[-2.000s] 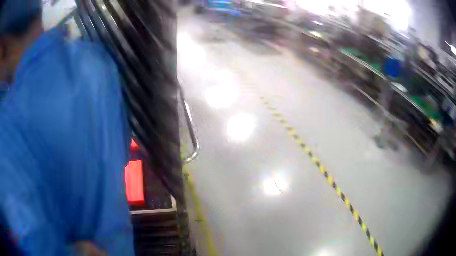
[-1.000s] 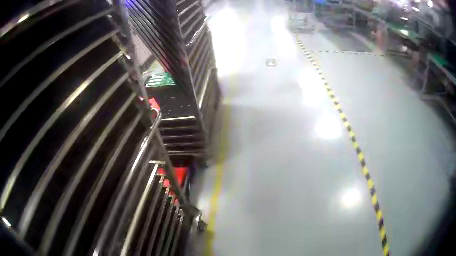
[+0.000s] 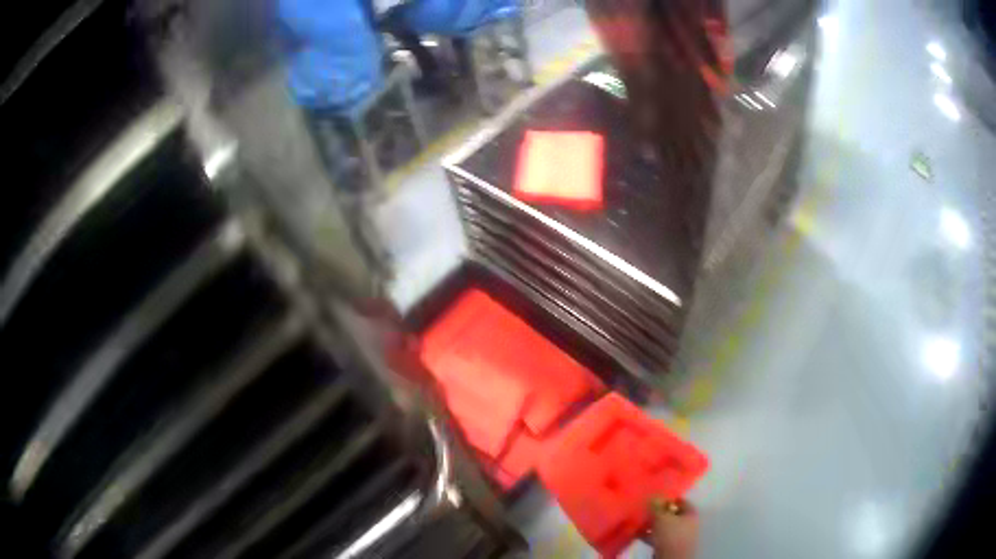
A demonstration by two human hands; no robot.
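A bright red sheet point(image 3: 612, 470) with darker patches or cut-outs is tilted at the lower middle, above the end of a dark bin point(image 3: 477, 275). My right hand point(image 3: 674, 533) shows bare and blurred at the bottom edge, mostly cut off, with its fingers closed on the sheet's lower right corner. A small gold-coloured thing shows at the fingers; I cannot tell what it is. More flat red sheets point(image 3: 486, 366) lie overlapping in the bin. My left hand is not in view.
A black ribbed rack point(image 3: 197, 328) with metal bars fills the left side, very near. Beyond the bin stands a low black stack point(image 3: 568, 235) with a red piece point(image 3: 560, 169) on top. Blue-clothed people point(image 3: 333, 55) are at the top left. Pale floor lies right.
The view has turned down and left towards the racks. The red sheets in the bin now show fully, and my right hand has come into view holding one.
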